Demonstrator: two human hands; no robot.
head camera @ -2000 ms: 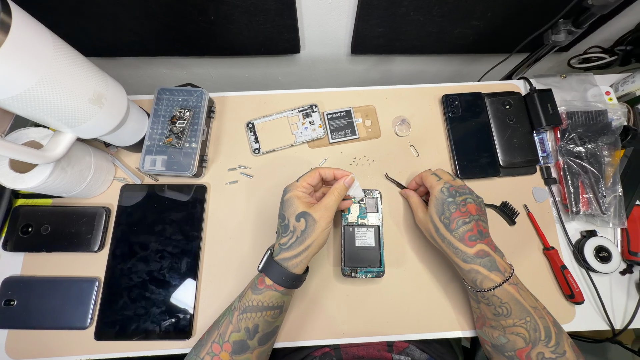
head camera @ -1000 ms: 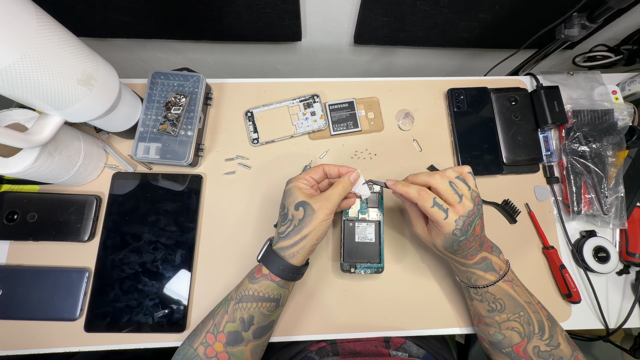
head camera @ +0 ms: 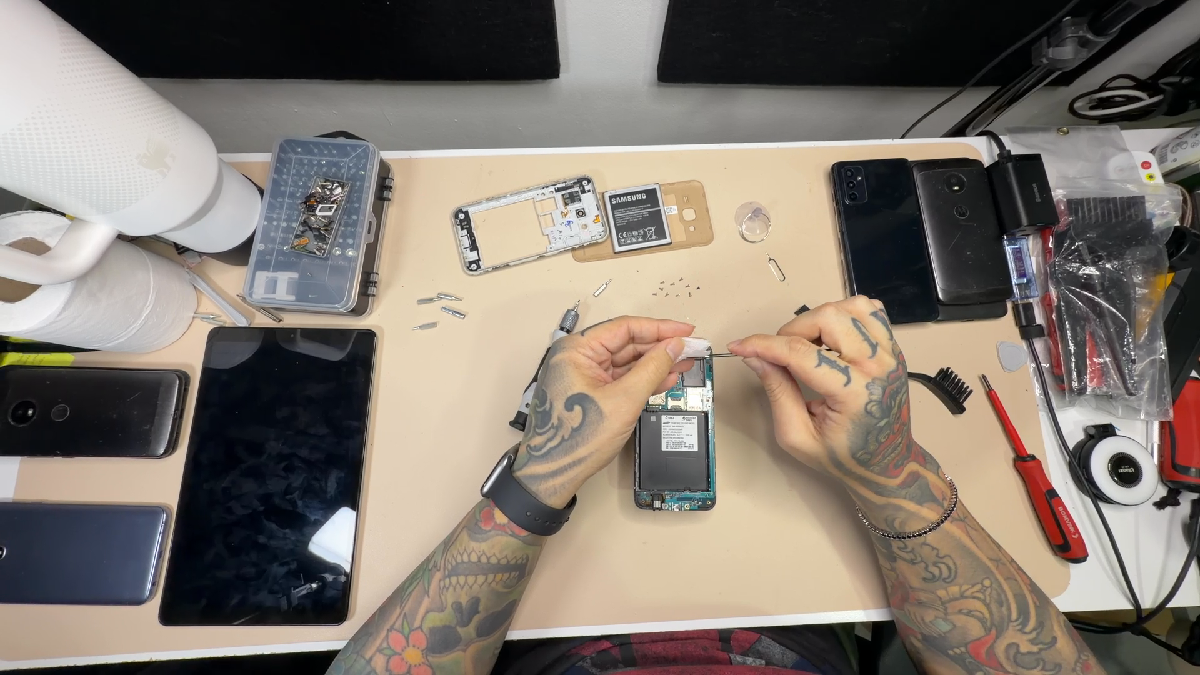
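My left hand [head camera: 600, 394] pinches a small white piece of tissue or cloth [head camera: 694, 349] over the top end of an opened smartphone [head camera: 673, 459], whose circuit board and battery bay face up. From the right, my right hand [head camera: 825, 384] holds thin metal tweezers [head camera: 727, 355], their tip at the white piece. My left fingers hide part of the phone's upper end. Beyond the hands lie the phone's mid-frame [head camera: 530, 225], a Samsung battery [head camera: 637, 217] resting on a tan back cover [head camera: 694, 216], and several tiny screws [head camera: 677, 289]. A precision screwdriver [head camera: 567, 323] lies partly behind my left hand.
At left are a black tablet [head camera: 267, 478], two phones, a clear-lidded parts box [head camera: 314, 225], a paper roll [head camera: 94, 291] and a white tumbler [head camera: 122, 122]. At right are two phones [head camera: 886, 239], a black brush [head camera: 947, 386], a red screwdriver [head camera: 1036, 478], cables and plastic bags.
My right hand has brought the tweezers leftward to the white piece; two seconds ago they were apart from it. My left hand has stayed over the phone's top end, pinching the piece.
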